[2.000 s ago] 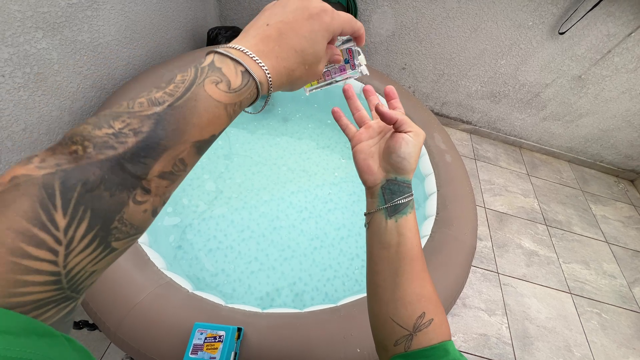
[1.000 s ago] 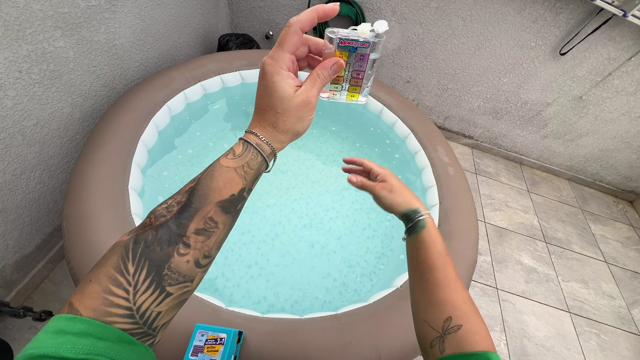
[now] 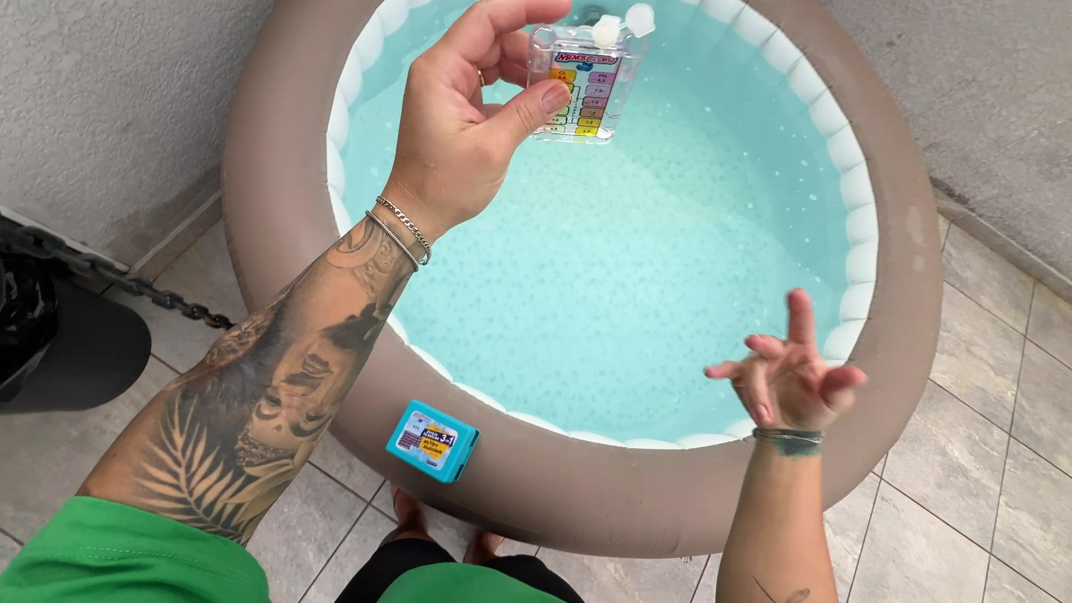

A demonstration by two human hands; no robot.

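Between thumb and fingers, my left hand (image 3: pixel 469 126) holds a clear plastic pool water test vial (image 3: pixel 599 100) upright above the far part of the water. The vial has a printed colour scale, and its white caps are at the top; whether they are sealed cannot be told. My right hand (image 3: pixel 787 377) is empty, palm up with fingers spread, over the near right edge of the inflatable pool. A turquoise box (image 3: pixel 433 440) with a printed label rests on the pool's near rim, below my left forearm.
The round inflatable pool (image 3: pixel 636 502) has a brown rim and a white ribbed inner edge, with water inside. Grey tiles (image 3: pixel 946 494) surround it. A black chain (image 3: pixel 159 293) and a dark container (image 3: pixel 75 343) are at the left. Rough walls (image 3: pixel 988 92) stand behind.
My right hand has moved away from the vial, toward the right and nearer my body. My left hand still holds the vial. The view has tilted down.
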